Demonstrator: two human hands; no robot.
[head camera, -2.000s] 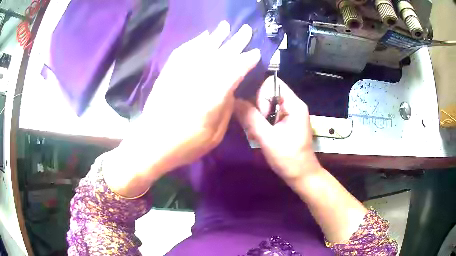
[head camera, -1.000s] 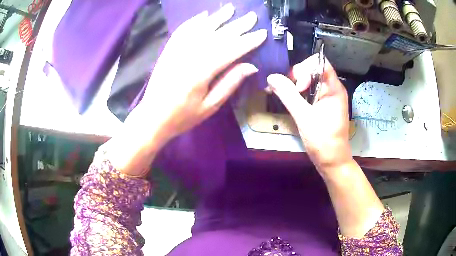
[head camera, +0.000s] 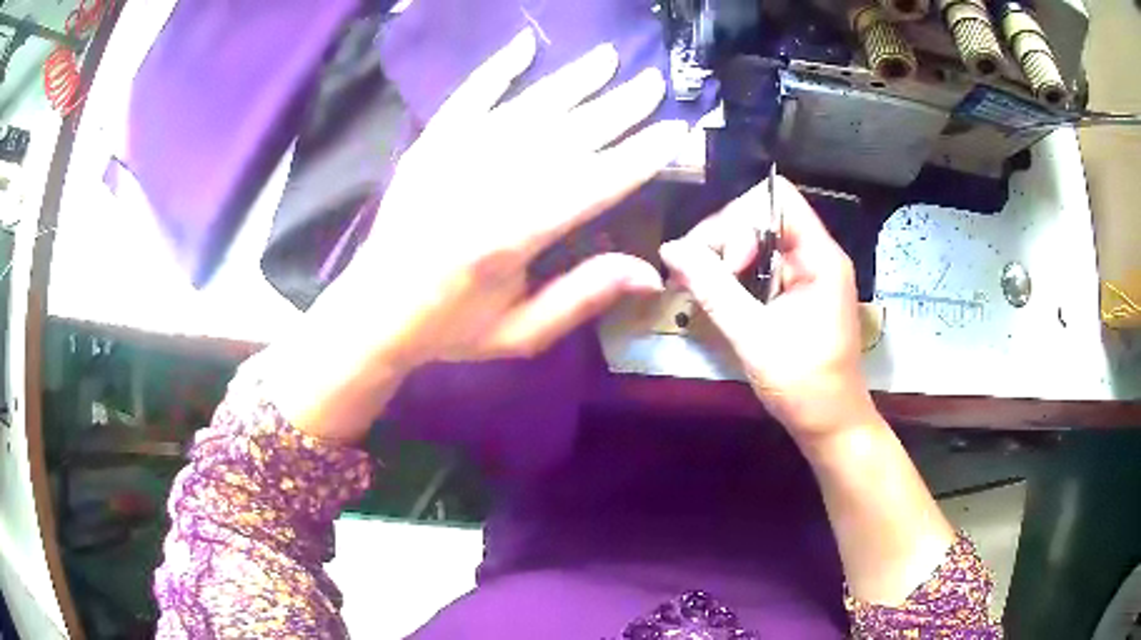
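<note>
Purple fabric (head camera: 451, 56) lies on the table up to the presser foot (head camera: 688, 78) and hangs down over the front edge. My left hand (head camera: 519, 206) lies over it with fingers spread, holding nothing. My right hand (head camera: 782, 294) is right of the cloth, closed around thread snips (head camera: 768, 244), blades pointing up. My right thumb and forefinger meet near the cloth's edge; whether they pinch it is hard to tell. A black piece (head camera: 344, 150) and another purple panel (head camera: 238, 113) lie to the left.
The overlock machine's dark front cover (head camera: 863, 125) and ribbed brass-coloured dials (head camera: 970, 38) stand at the upper right. The cream base plate edge (head camera: 872, 328) shows by my right hand. The white table (head camera: 1001, 350) has a reddish-brown front edge. A red coiled cord (head camera: 60, 75) is at the far left.
From two seconds ago, my right hand with the snips has moved right, away from the presser foot. My left fingers have spread. The cloth under my left hand has shifted, its edge now showing near the top.
</note>
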